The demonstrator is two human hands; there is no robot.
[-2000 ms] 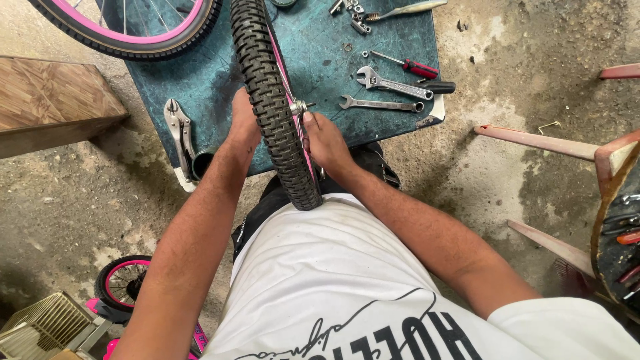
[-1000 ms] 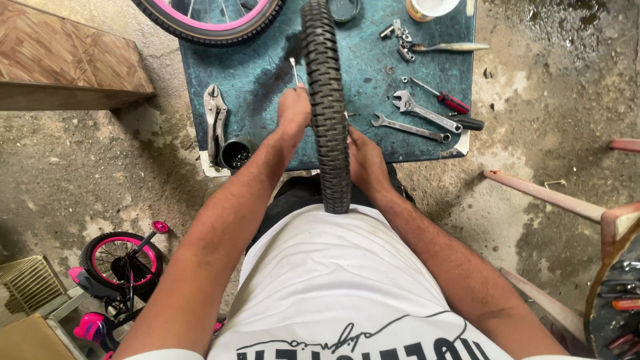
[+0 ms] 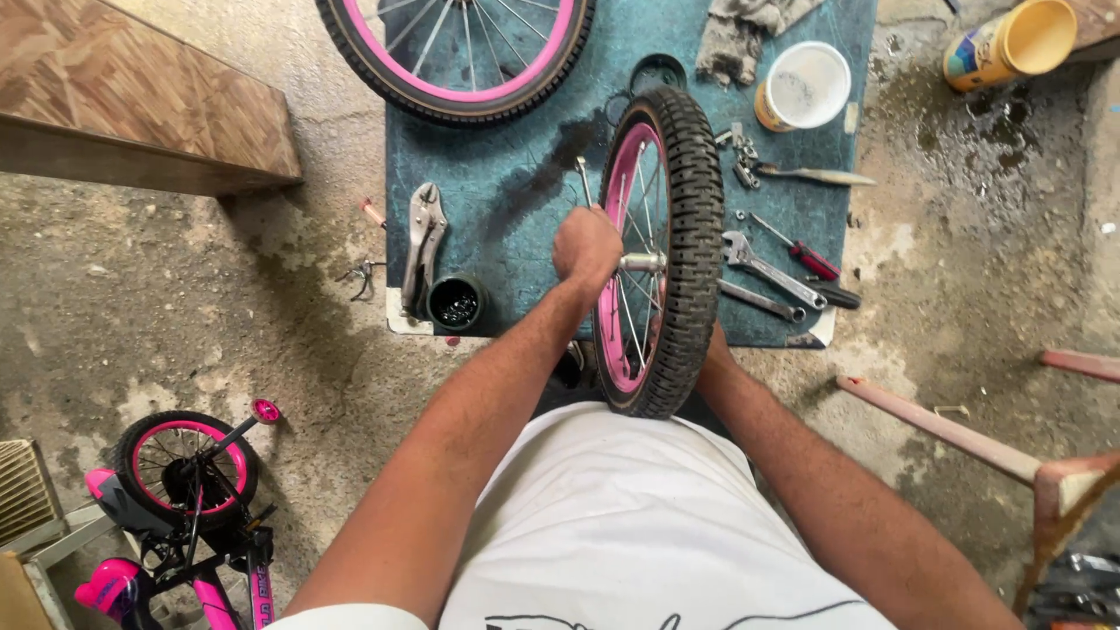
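A bicycle wheel with a knobby black tire (image 3: 691, 254) and pink rim stands upright between my arms, its lower edge against my shirt. My left hand (image 3: 588, 247) is closed around a metal wrench (image 3: 584, 179), whose end points away from me, beside the silver hub (image 3: 643, 262). My right hand (image 3: 713, 350) is at the wheel's far side, mostly hidden behind the tire; its fingers cannot be made out. Locking pliers (image 3: 424, 236) and a dark cup of small metal parts (image 3: 457, 303) lie to the left. An adjustable wrench (image 3: 774, 269), a combination wrench (image 3: 761, 301) and a screwdriver (image 3: 798, 248) lie to the right.
A second pink-rimmed wheel (image 3: 472, 109) lies on the blue table (image 3: 516, 297). At back right are a white-rimmed tub (image 3: 803, 86), a rag (image 3: 731, 44) and a brush (image 3: 814, 175). A small pink bicycle (image 3: 188, 472) stands on the floor at left, wooden legs (image 3: 945, 429) at right.
The wheel has turned so its spokes and hub now show on the left side. My left hand has come near the hub with the wrench. The view has shifted over the table.
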